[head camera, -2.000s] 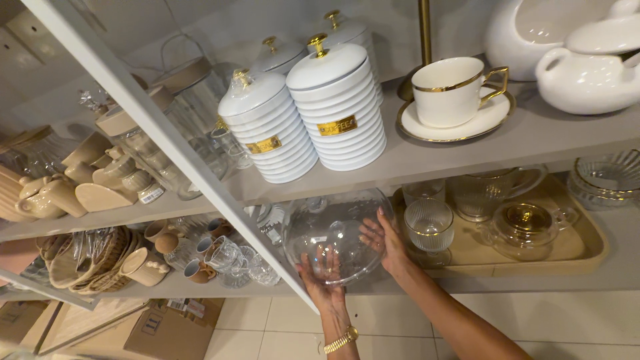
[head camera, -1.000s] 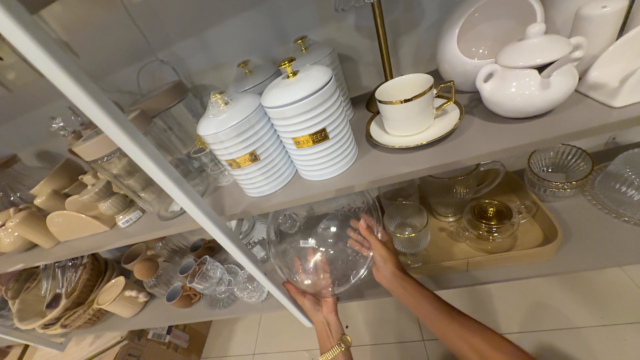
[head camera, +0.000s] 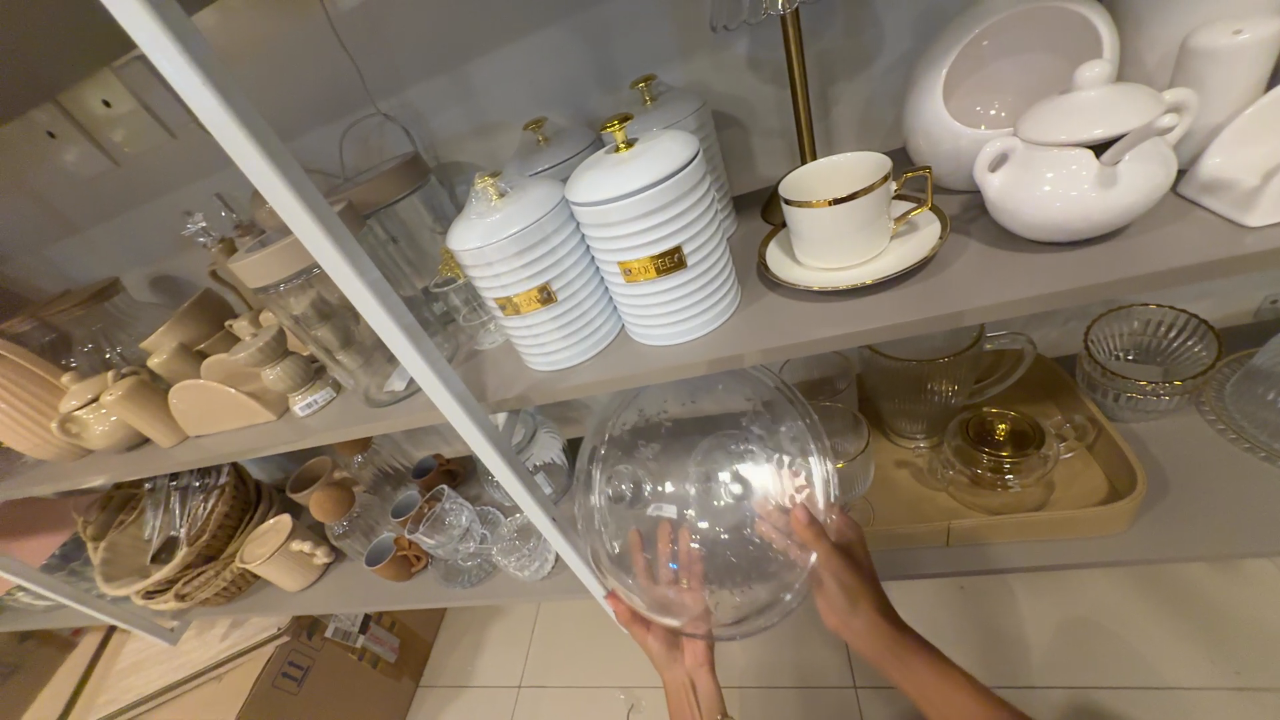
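Note:
A clear glass dome cover (head camera: 700, 440), its rim towards the lower shelf's front edge, is held between my two hands. My left hand (head camera: 675, 610) supports it from below, with fingers seen through the glass. On its right side, my right hand (head camera: 830, 570) grips the rim, fingertips partly seen through the glass. Just right of the dome stand a ribbed glass cup (head camera: 845, 440), a glass pitcher (head camera: 915, 390) and a small glass teapot (head camera: 1000, 455) on a beige tray (head camera: 1110, 490). The far side of the dome is hidden under the upper shelf.
White ribbed canisters (head camera: 655, 240), a gold-rimmed cup (head camera: 835, 210) and a white ceramic pot (head camera: 1075, 180) stand on the upper shelf. A white metal upright (head camera: 400, 330) runs close left of the dome. Glasses (head camera: 445, 525) and wicker baskets (head camera: 190, 530) stand lower left, above a cardboard box (head camera: 310, 670).
The view has shifted to the right. Both hands still hold the dome, which now shows more of its round face than two seconds ago.

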